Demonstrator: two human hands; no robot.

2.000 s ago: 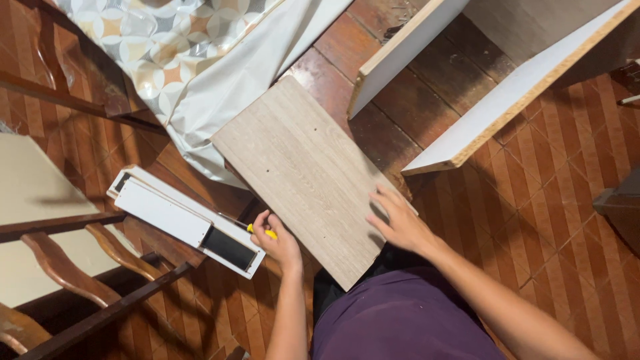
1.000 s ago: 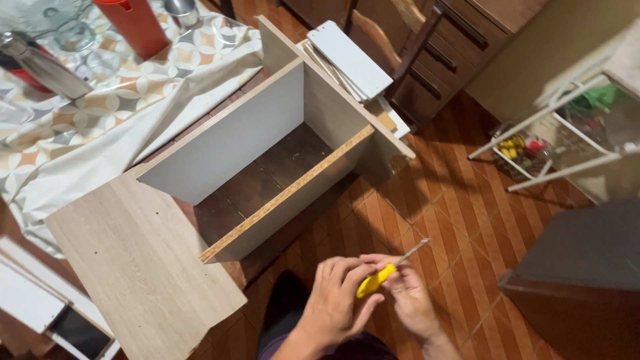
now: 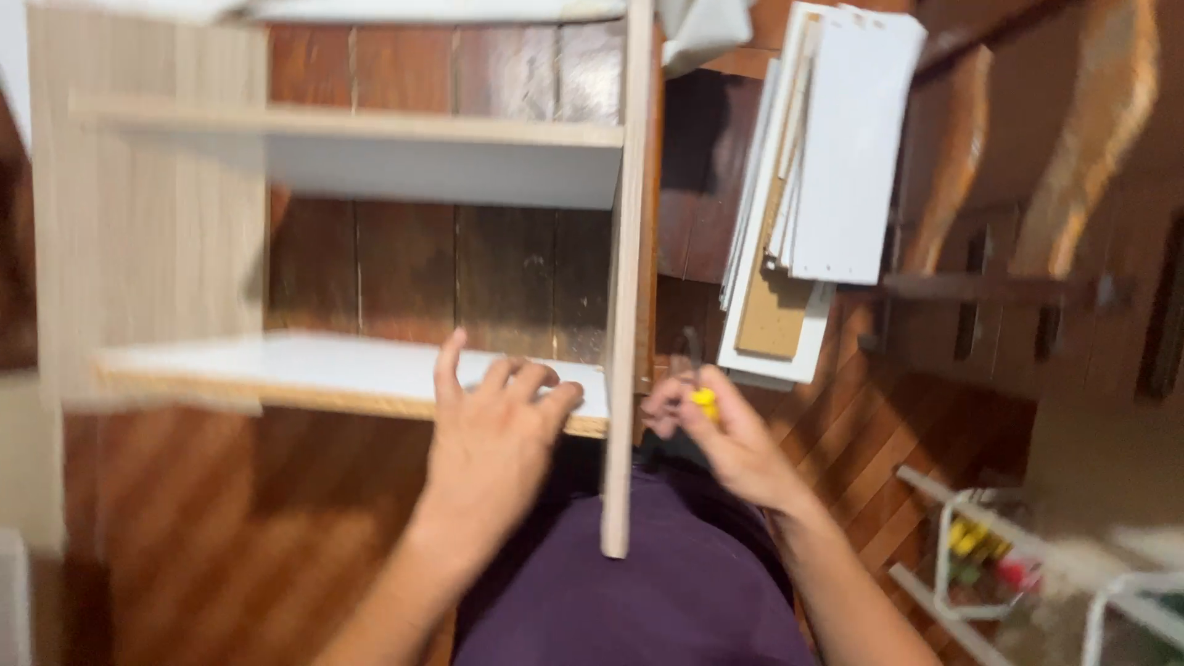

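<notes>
My left hand [image 3: 499,416] rests on the near white-faced board [image 3: 324,365], its fingers spread over the raw chipboard edge. My right hand [image 3: 731,435] is closed around the yellow handle of a screwdriver [image 3: 703,401], whose blurred shaft points up. Between the hands runs the edge of an upright wood-grain panel [image 3: 629,277], which both inner boards meet. The farther board [image 3: 370,125] lies parallel to the near one. At the left a wide wood-grain panel [image 3: 148,213] stands at their other ends.
Stacked white panels [image 3: 851,148] and a brown board [image 3: 770,324] lie right of the unit. Wooden chair slats [image 3: 953,166] stand at the upper right. A white rack [image 3: 980,527] with colourful items is at the lower right. Dark planks [image 3: 407,268] show between the boards.
The view has turned strongly. My left hand has come onto the near board, while a second ago both hands were together at the yellow screwdriver, which is now in my right hand beyond the panel.
</notes>
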